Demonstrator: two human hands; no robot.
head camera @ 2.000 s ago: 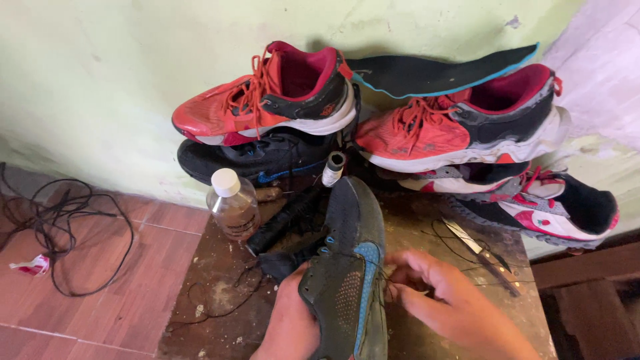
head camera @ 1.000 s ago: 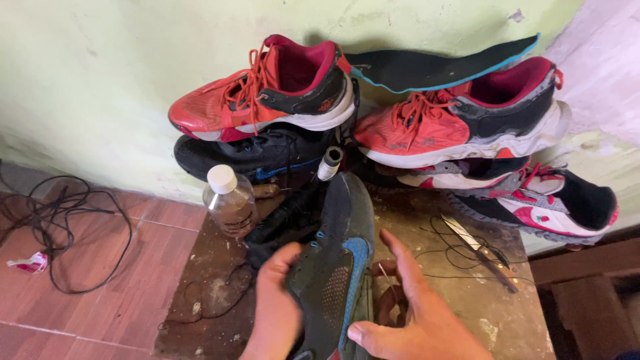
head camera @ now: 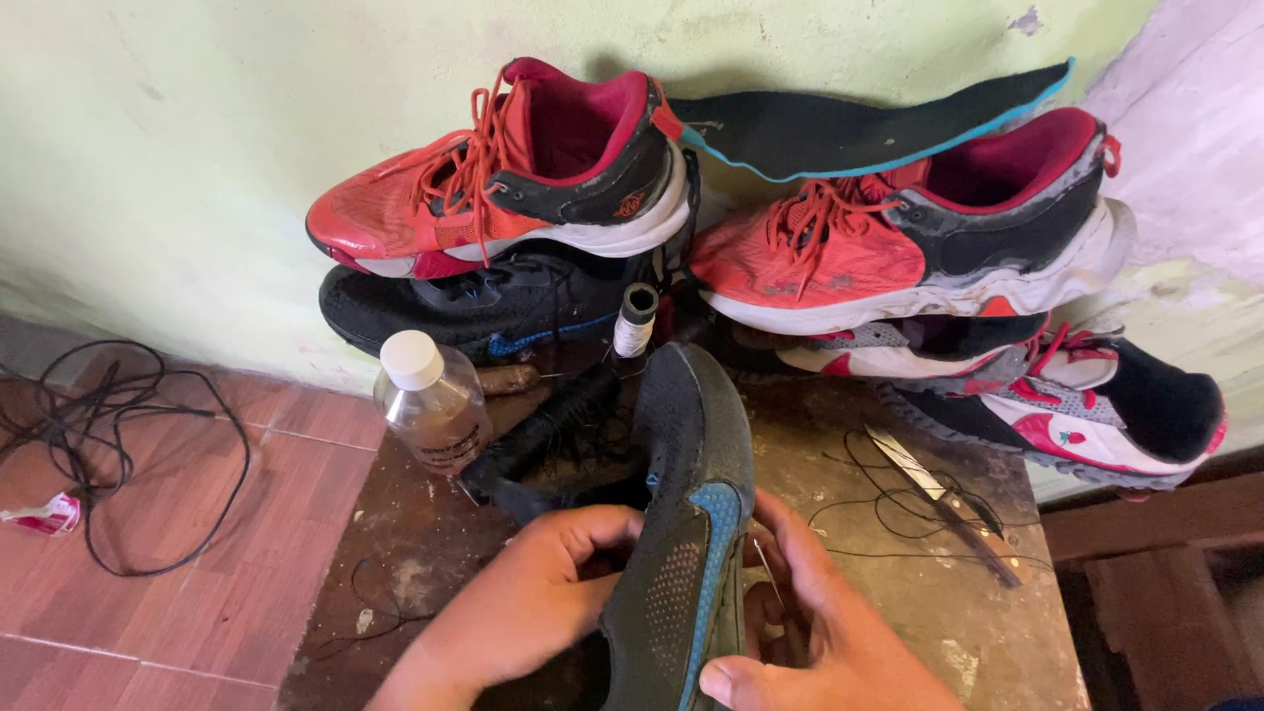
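Observation:
A black sneaker with a blue side patch [head camera: 671,573] is held toe up above a worn wooden table [head camera: 415,533]. My left hand [head camera: 533,583] grips its upper from the left, the fingers partly hidden behind it. On the sole side, my right hand [head camera: 810,612] has its thumb against the sole edge and its fingers curled behind. A thin metal needle or awl tip [head camera: 768,573] shows between the right hand's fingers and the sole. Right of the hands lie a knife with a wooden handle [head camera: 948,504] and loose black thread [head camera: 879,494].
A plastic bottle with a white cap [head camera: 430,415] and a spool of white thread [head camera: 634,321] stand behind the shoe. Red sneakers [head camera: 494,188] rest on other shoes against the wall, with a black insole [head camera: 869,128] on top. A black cord [head camera: 109,425] lies on the floor.
The right hand's fingers, pinched beside the sole two seconds ago, now spread around the sole edge. The left hand has shifted its hold up along the shoe.

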